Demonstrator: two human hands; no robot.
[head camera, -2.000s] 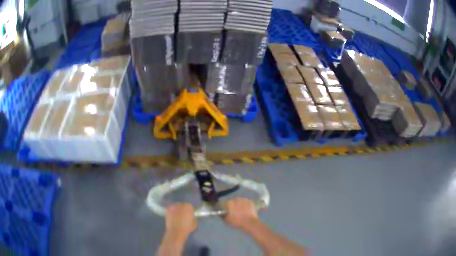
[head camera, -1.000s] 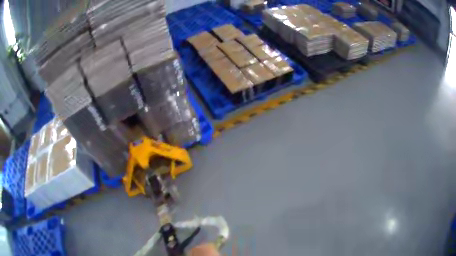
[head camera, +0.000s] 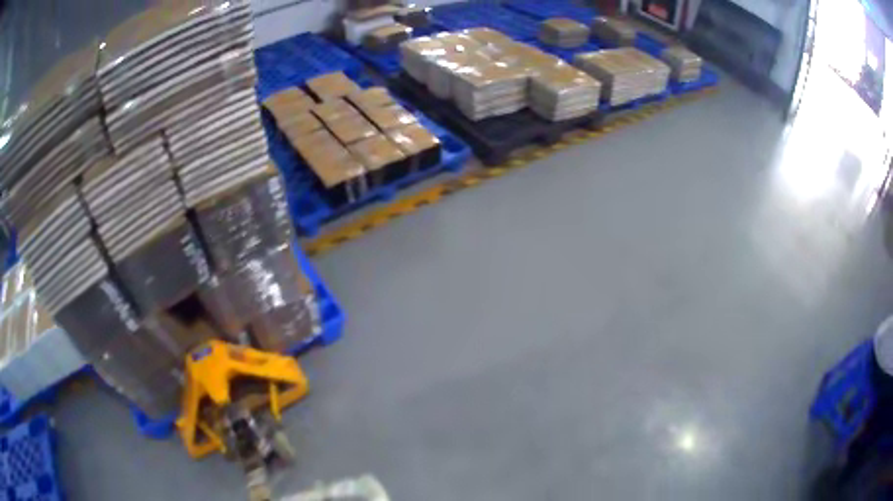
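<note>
The orange-yellow pallet truck (head camera: 240, 382) stands at the lower left against the tall pallet load (head camera: 186, 225). Its forks are hidden under the load. The load has grey-brown cartons below and many thin flat layers above, on a blue plastic pallet (head camera: 328, 308). Only the top of the pale loop handle (head camera: 338, 489) shows at the bottom edge. Neither of my hands is in the picture, so their hold on the handle cannot be seen.
Small brown cartons (head camera: 343, 132) lie on a blue pallet behind yellow-black floor tape (head camera: 421, 201). Flat brown carton stacks (head camera: 499, 78) stand farther right. A white-sided carton block (head camera: 39, 342) is at the left edge. A blue stool (head camera: 844, 391) is at the right edge.
The view has turned right, and the load and truck have shifted left and down in it. The load now stands forward of the tape line. Both hands and most of the handle have left the picture.
</note>
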